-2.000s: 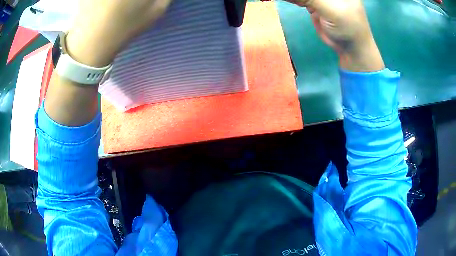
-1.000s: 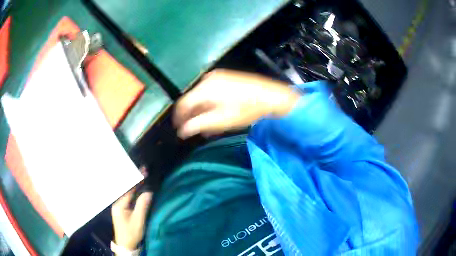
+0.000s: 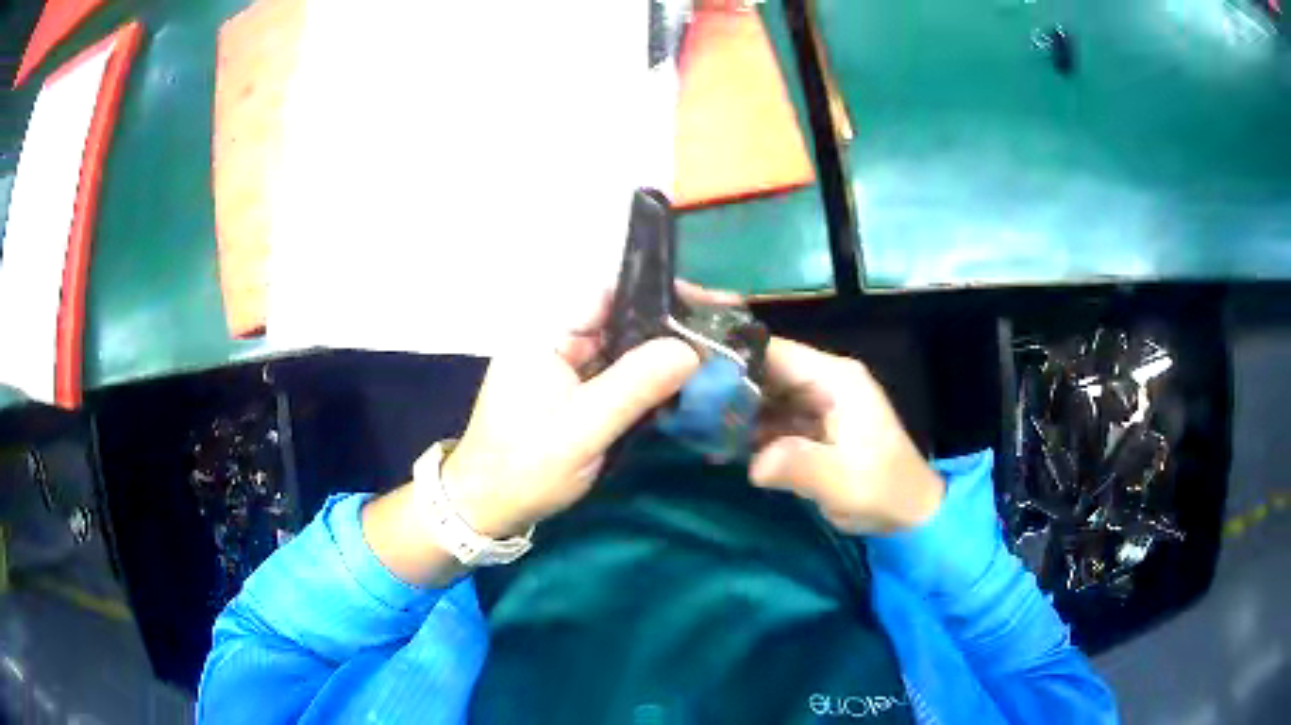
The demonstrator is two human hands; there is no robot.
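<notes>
My left hand (image 3: 552, 425), with a white wristband, is closed on a long-jaw clip (image 3: 650, 269). The clip's black bar points up over the sheet's near right corner, and its silver and clear handle faces right. My right hand (image 3: 842, 439) is closed at the handle side; its fingertips are partly hidden. The large, glaring white sheet (image 3: 453, 170) lies over a red-orange board (image 3: 244, 184), which shows along the left. Another dark and silver clip (image 3: 663, 36) sits at the sheet's far right edge.
An orange board part (image 3: 743, 121) shows right of the sheet, beside the bench's dark seam (image 3: 828, 156). A white-topped red board (image 3: 54, 213) lies left. Clip bins are below at right (image 3: 1097, 453) and left (image 3: 241, 475). A small black clip (image 3: 1059, 51) lies far right.
The view has swung back to the bench from the right-hand bin. My hands have come together in front of me with a long-jaw clip. The white sheet now lies flat in front.
</notes>
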